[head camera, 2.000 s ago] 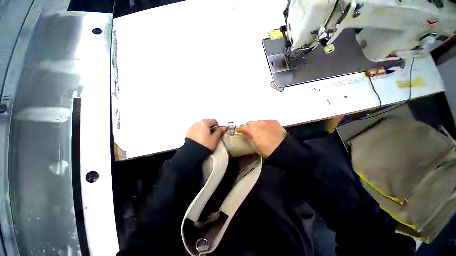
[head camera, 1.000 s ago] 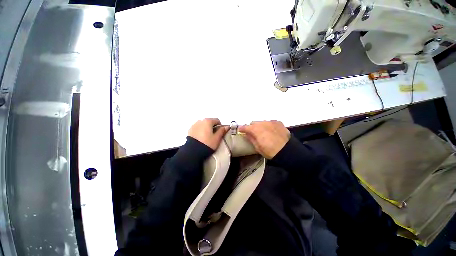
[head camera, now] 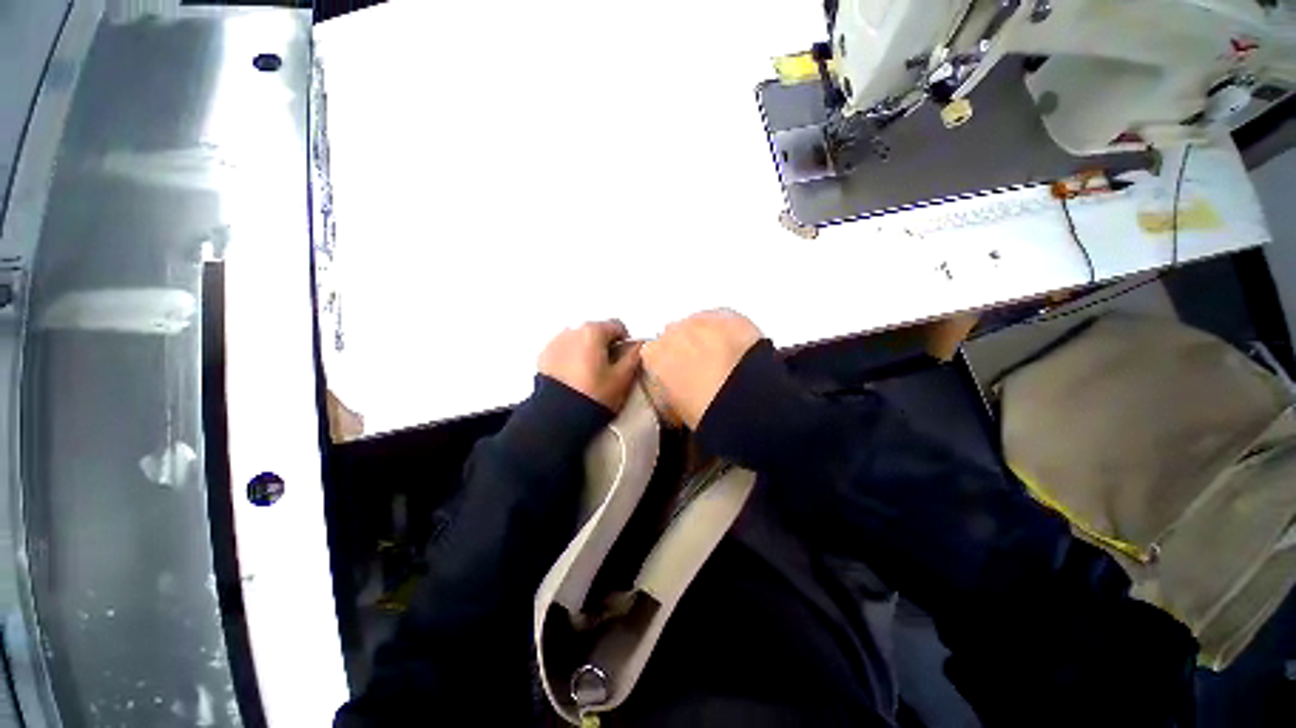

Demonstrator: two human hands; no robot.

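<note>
A beige bag with a pale curved opening band point(head camera: 604, 498) hangs from my hands over my lap. My left hand point(head camera: 590, 364) grips its upper end at the table's front edge. My right hand point(head camera: 697, 363) is closed over the same end, touching my left hand and hiding that end's ring. A thin light piece shows between the fingers; I cannot tell what it is. A silver D-ring point(head camera: 590, 686) lies at the near end of the opening. A zipper point(head camera: 697, 491) shows dimly inside the right band.
A white sewing machine point(head camera: 910, 57) stands on the white table point(head camera: 498, 199) at the back right. An orange-red tool point(head camera: 1087, 186) lies by its base. Beige bags with yellow edges point(head camera: 1137, 427) are piled at the right. A long grey metal line point(head camera: 128, 384) runs along the left.
My right hand has moved left over the upper end of the band and now covers the ring that showed between my hands. The view has shifted slightly.
</note>
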